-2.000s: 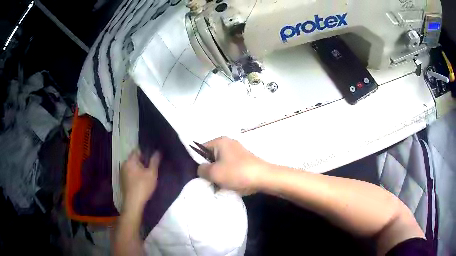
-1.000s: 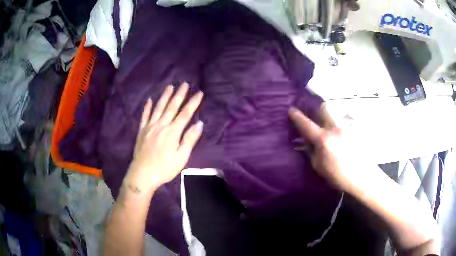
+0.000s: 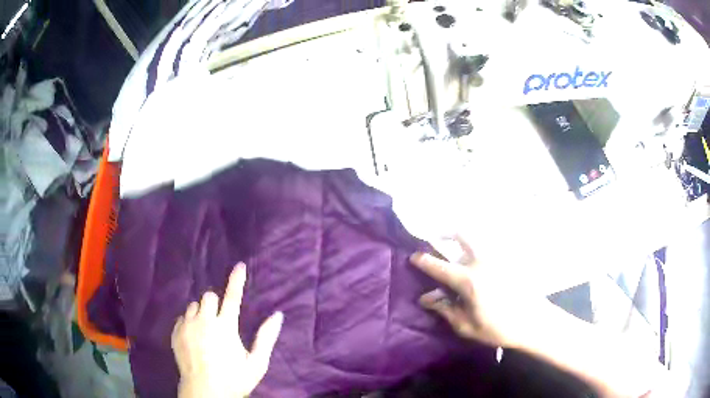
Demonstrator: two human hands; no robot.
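Note:
A quilted panel (image 3: 311, 256) lies purple face up over the table's front and toward my lap. My left hand (image 3: 222, 342) rests on its lower left part with the fingers spread and nothing in them. My right hand (image 3: 467, 299) is at the panel's right edge, index finger and thumb extended, other fingers curled. Something small and dark shows by the curled fingers, too blurred to name. The cream-white sewing machine (image 3: 498, 85) with blue "protex" lettering stands behind the panel. Its needle area is washed out by glare.
An orange crate (image 3: 93, 256) with purple pieces is at the left. Striped stacked panels (image 3: 163, 66) lie behind at the upper left. A smartphone (image 3: 574, 148) lies under the machine arm. Pale quilting (image 3: 634, 291) with a purple edge hangs at the right. Pale scraps (image 3: 43, 155) are heaped at the far left.
The panel first showed its white face, then was turned purple side up. It now lies lower and flatter, off the needle area. My left hand has moved down toward me.

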